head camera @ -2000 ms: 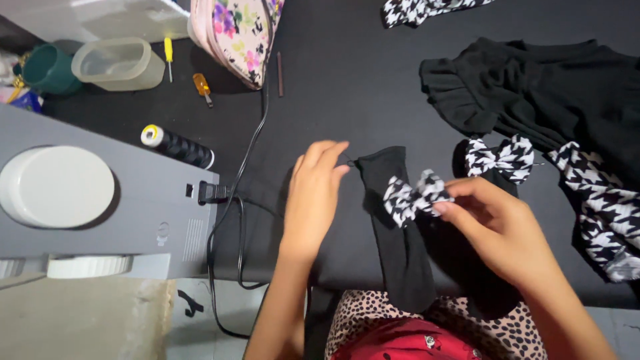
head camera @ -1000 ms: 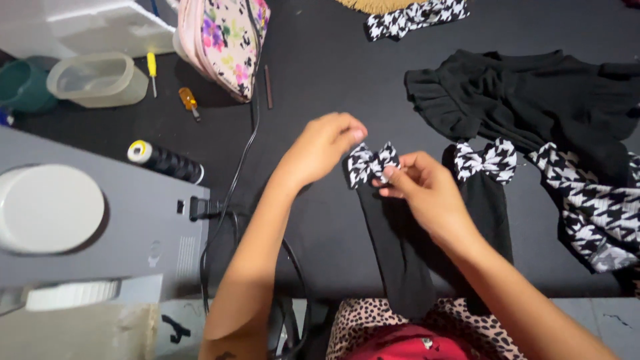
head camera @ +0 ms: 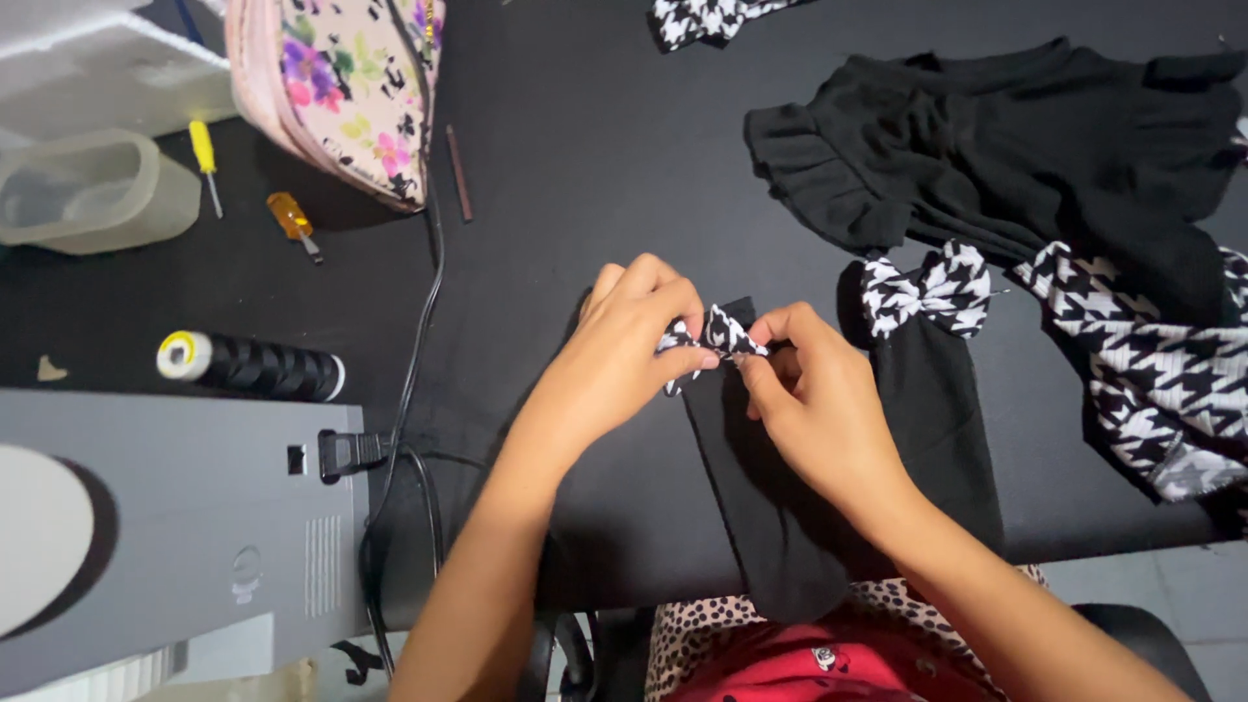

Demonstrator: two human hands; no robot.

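Note:
Between both hands is a small black-and-white houndstooth fabric bow (head camera: pixel 729 333), over the top end of a long black fabric piece (head camera: pixel 770 517). My left hand (head camera: pixel 639 336) pinches the bow's left side with thumb and fingers, while my right hand (head camera: pixel 814 385) grips its right edge. Fingers hide part of the bow. To the right, a matching bow (head camera: pixel 926 291) sits at the top of a second black fabric piece (head camera: pixel 936 419). A black ruffled garment (head camera: pixel 955 136) lies beyond it, beside houndstooth cloth (head camera: pixel 1160 361).
At left are a grey sewing machine (head camera: pixel 195 487) with its cable (head camera: pixel 425 322), a black thread spool (head camera: pixel 253 366), a plastic tub (head camera: pixel 97 195), a yellow screwdriver (head camera: pixel 204 161), an orange-handled screwdriver (head camera: pixel 292 224) and a floral pouch (head camera: pixel 341 97). Another houndstooth piece (head camera: pixel 697 19) lies at the top.
My left hand, free of the bow in both earlier frames, has come onto its left side. My right hand has kept hold of the bow, which has moved to the black piece's top end.

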